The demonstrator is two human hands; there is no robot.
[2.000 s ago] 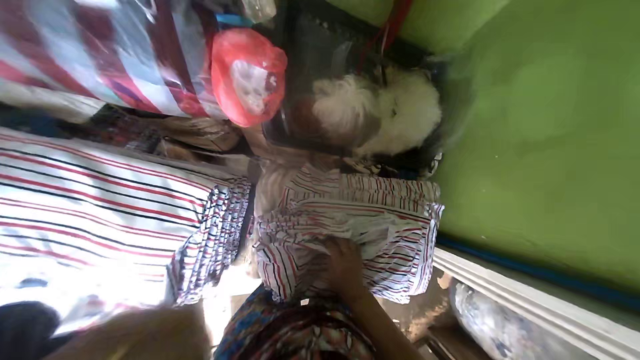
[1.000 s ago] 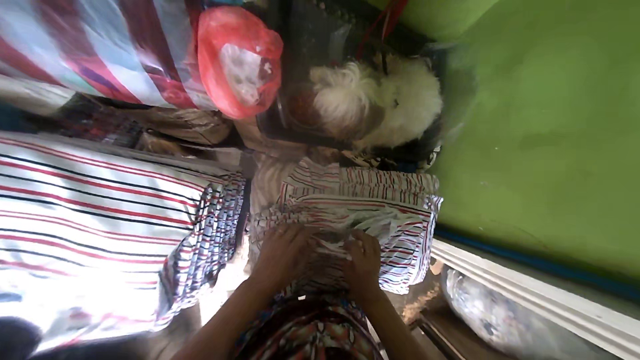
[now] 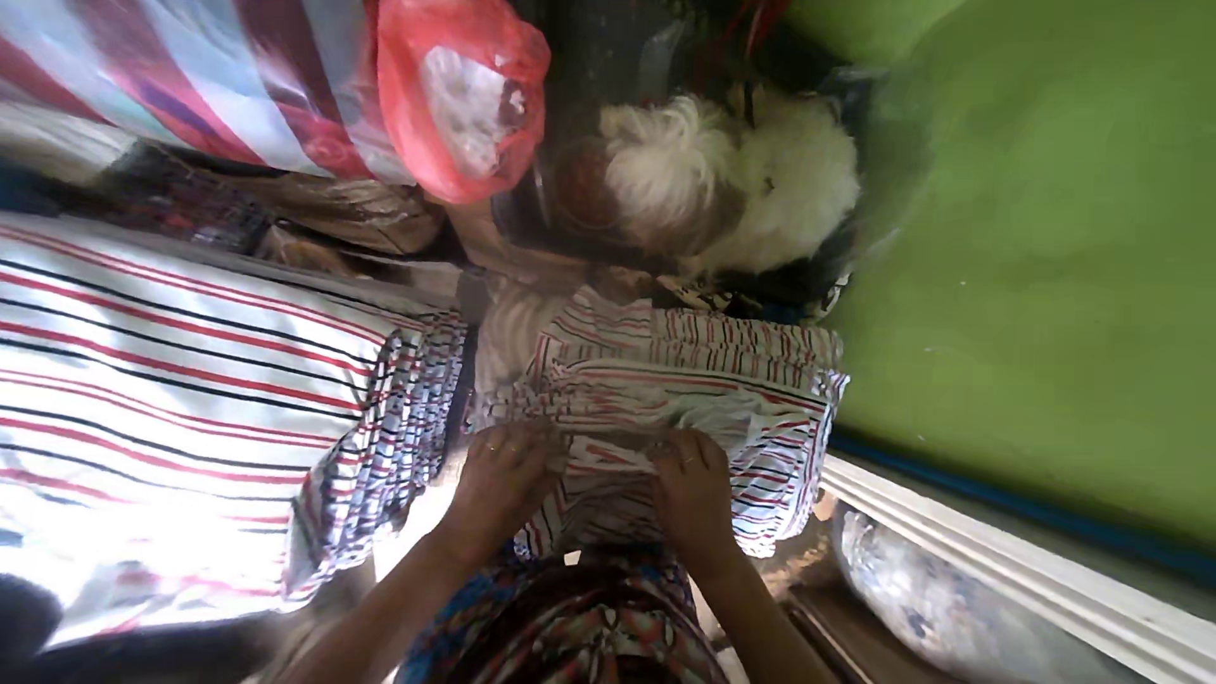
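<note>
A pile of striped fabric pieces [image 3: 608, 389], white with red and black lines, lies before me at the centre. My left hand [image 3: 508, 475] grips the pile's left near part, fingers curled over the cloth. Around a fold of the same cloth, further right, my right hand [image 3: 692, 470] is closed, with a pale bunched piece just beyond it. To the left lies a larger stack of striped cloth [image 3: 171, 380] with gathered, ruffled edges along its right side. The undersides of both hands are hidden.
Beyond the pile, fluffy cream-white material [image 3: 779, 190] sits in a dark container. A red plastic bag [image 3: 399, 104] holds whitish stuff, beside a large striped bag [image 3: 199, 76]. A green wall [image 3: 1054, 256] rises on the right, above a white ledge [image 3: 997, 551] and a filled clear bag [image 3: 921, 579].
Two seconds ago only one hand showed on the pile; both were on it one second ago. Now they have drawn slightly nearer my body, holding the cloth's near part.
</note>
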